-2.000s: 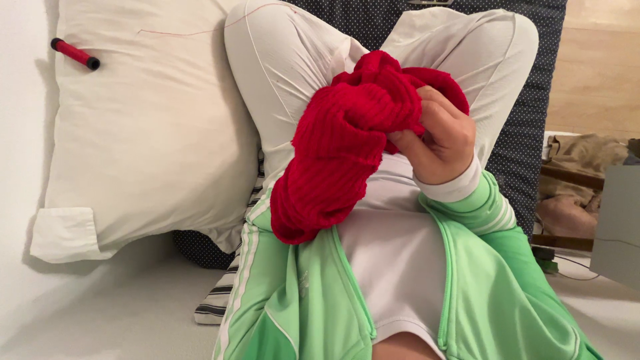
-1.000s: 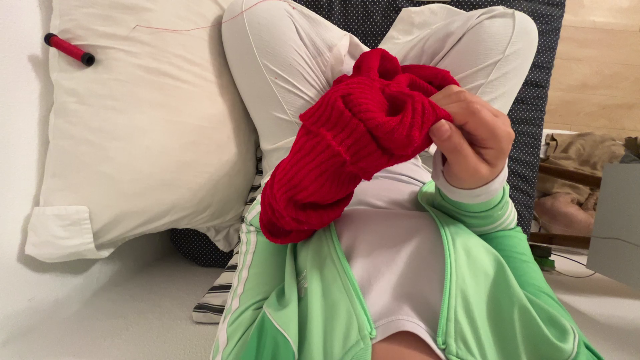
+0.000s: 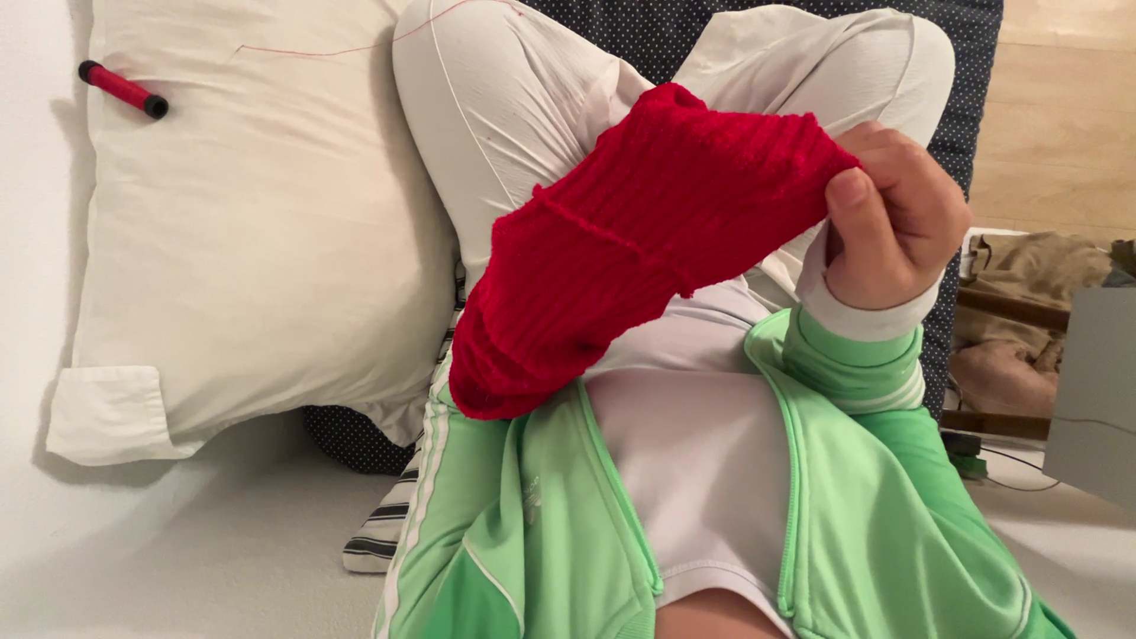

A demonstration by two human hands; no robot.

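Observation:
A red ribbed knit piece (image 3: 639,231) with a raised seam across its middle stretches over my lap. My right hand (image 3: 896,209) pinches its right-hand end between thumb and fingers. The green left sleeve runs up to the lower left end of the knit, and my left hand is hidden by the fabric, so its fingers cannot be made out. A thin red thread (image 3: 328,54) lies across the cream pillow (image 3: 266,231) and reaches over my knee. Near the pillow's upper left corner rests a red tube with black ends (image 3: 122,89).
Under my legs is a dark dotted cushion (image 3: 972,98), with a striped fabric edge (image 3: 377,537) at lower left. A white wall borders the pillow. On the right are a wooden floor, brown cloth (image 3: 1029,275) on a wooden frame, a grey panel (image 3: 1096,390) and a cable.
The knit was bunched up earlier and is now drawn out flatter, with its seam showing. My right hand has moved to the right, holding the edge.

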